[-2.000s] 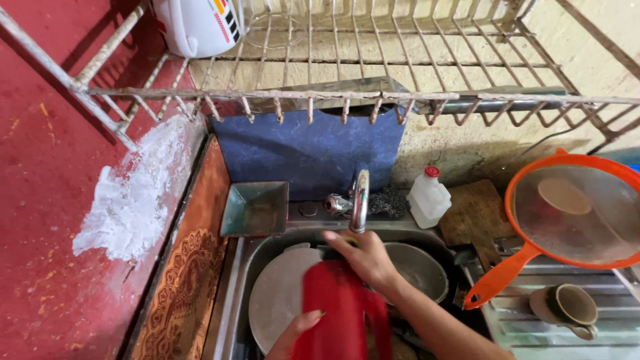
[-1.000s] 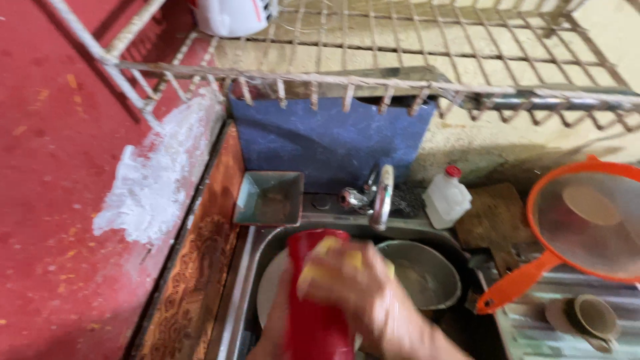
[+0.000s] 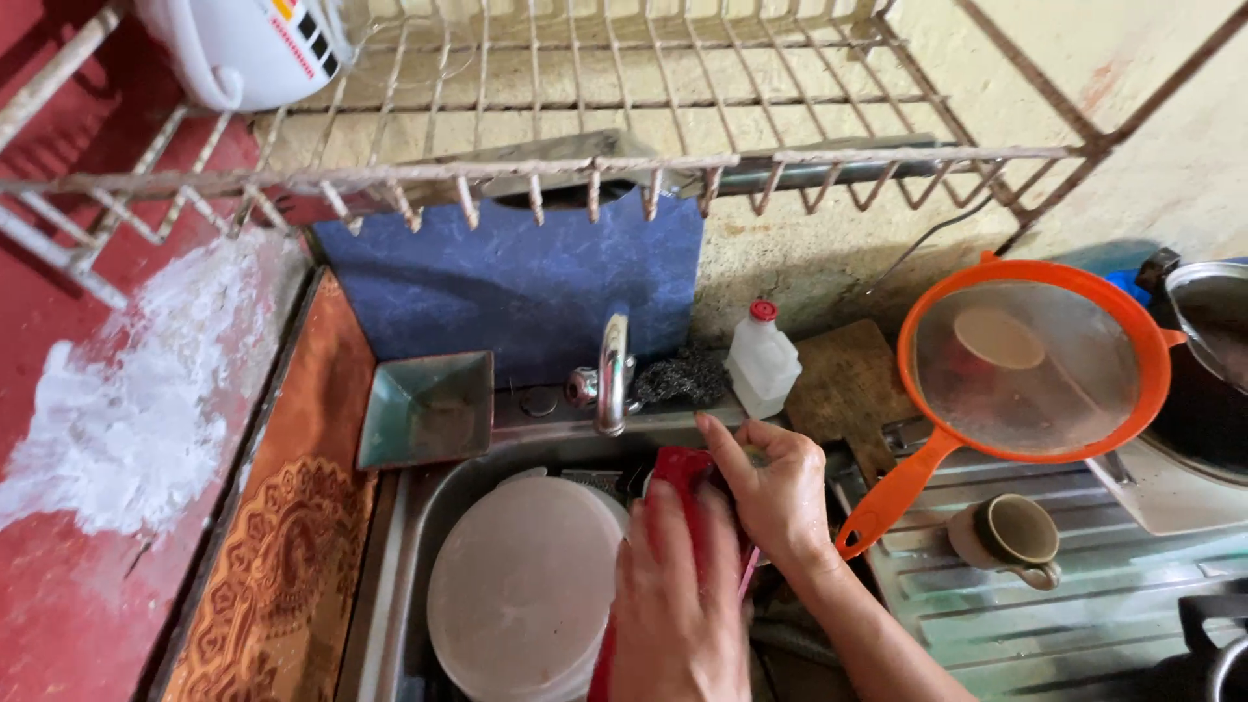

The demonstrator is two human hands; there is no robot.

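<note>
Above the steel sink (image 3: 414,546), my left hand (image 3: 682,595), blurred, has its fingers wrapped over a red plastic container (image 3: 682,463). My right hand (image 3: 780,487) is at the container's far right side, thumb pointing up toward the tap; a small yellowish bit shows by its fingers, the rest hidden. A round pale lid or plate (image 3: 526,590) lies in the sink left of my hands. The chrome faucet (image 3: 612,375) stands behind the red container. Dark scouring mesh (image 3: 682,378) sits beside the faucet's base.
A rusty wire rack (image 3: 546,175) overhangs the sink. Left is a green square bowl (image 3: 429,409). Right are a red-capped bottle (image 3: 762,366), a wooden board (image 3: 843,390), an orange strainer (image 3: 907,487), a mug (image 3: 1004,536) and a dark pot (image 3: 1199,390).
The red container has tilted and moved right over the sink, uncovering the round pale lid or plate. My right hand has gone from across its front to its far right side.
</note>
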